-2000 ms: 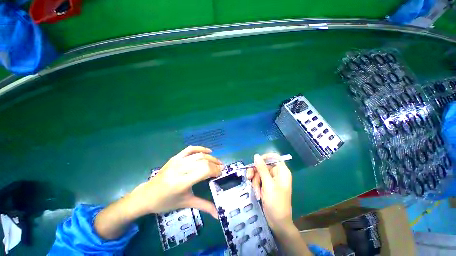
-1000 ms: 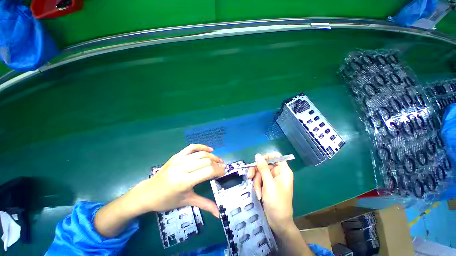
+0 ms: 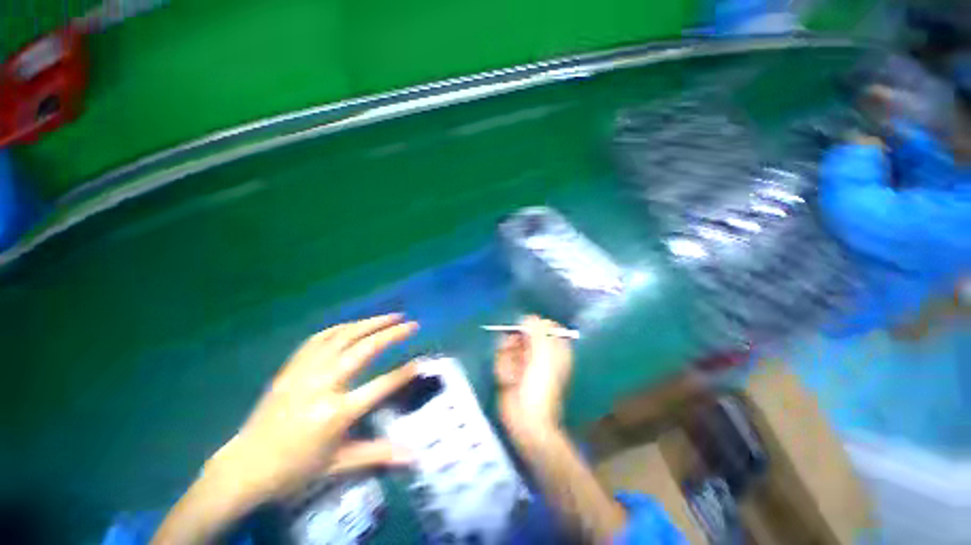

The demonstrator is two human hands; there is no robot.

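Observation:
The frame is blurred. A silver-grey front panel [image 3: 453, 458] lies at lower centre, its dark window at the upper end. My left hand [image 3: 319, 410] is at its left side, index finger by the window and thumb at the left edge. My right hand [image 3: 536, 378] is shut on a slim white pen-like tool [image 3: 559, 332], held level just right of the panel and apart from it. The tool's thin end points left. Another panel [image 3: 343, 513] lies partly hidden below my left hand.
A stack of panels [image 3: 564, 261] stands beyond my right hand. Clear blister trays [image 3: 735, 202] lie to the right. An open carton [image 3: 804, 436] holds dark parts at lower right. A blue-sleeved person [image 3: 905, 202] is at far right, a red bin [image 3: 43, 85] at upper left.
The view has swung, shifting the bench items left and bringing a person into view at right. My right hand and tool have come away from the panel. My left fingers are spread wider.

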